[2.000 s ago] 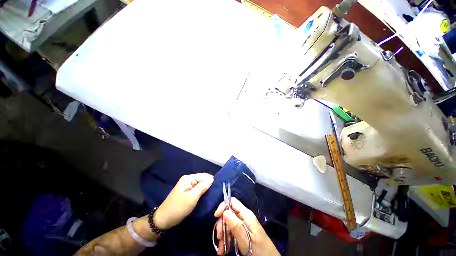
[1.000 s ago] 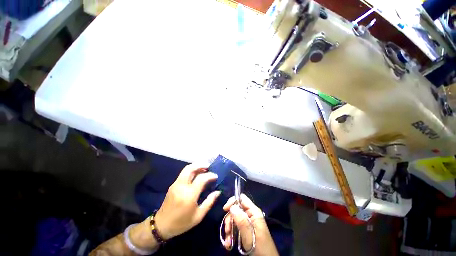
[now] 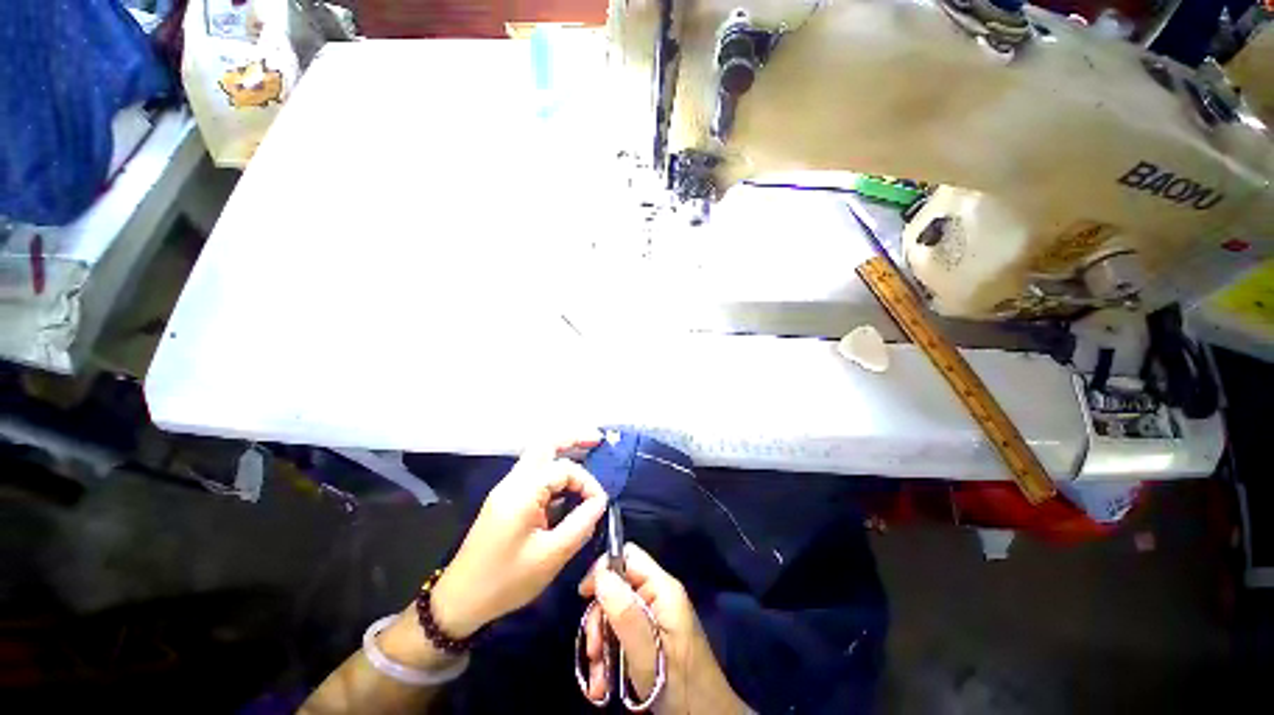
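A dark navy garment [image 3: 796,615] lies over my lap below the table's front edge. My left hand [image 3: 524,538] pinches the narrow navy end [image 3: 615,458] of it near the table edge. My right hand [image 3: 657,622] holds silver scissors [image 3: 615,538] by the loop handles, blades pointing up at the cloth beside my left fingertips. The blades look closed or nearly closed; their tips are partly hidden at the cloth. A thin pale thread [image 3: 713,500] trails from the navy end to the right over the garment.
A cream sewing machine [image 3: 978,112] stands at the back right of the white table [image 3: 391,279]. A wooden ruler [image 3: 957,377], off-white chalk [image 3: 864,348] and a thin pointed tool [image 3: 869,228] lie on the right. Blue cloth [image 3: 70,112] and a printed bag [image 3: 245,70] are at upper left.
The view has turned and shifted. My left fingers, apart a second ago, now pinch the navy end. The scissors have moved left to the cloth by those fingers, and the thread shows longer.
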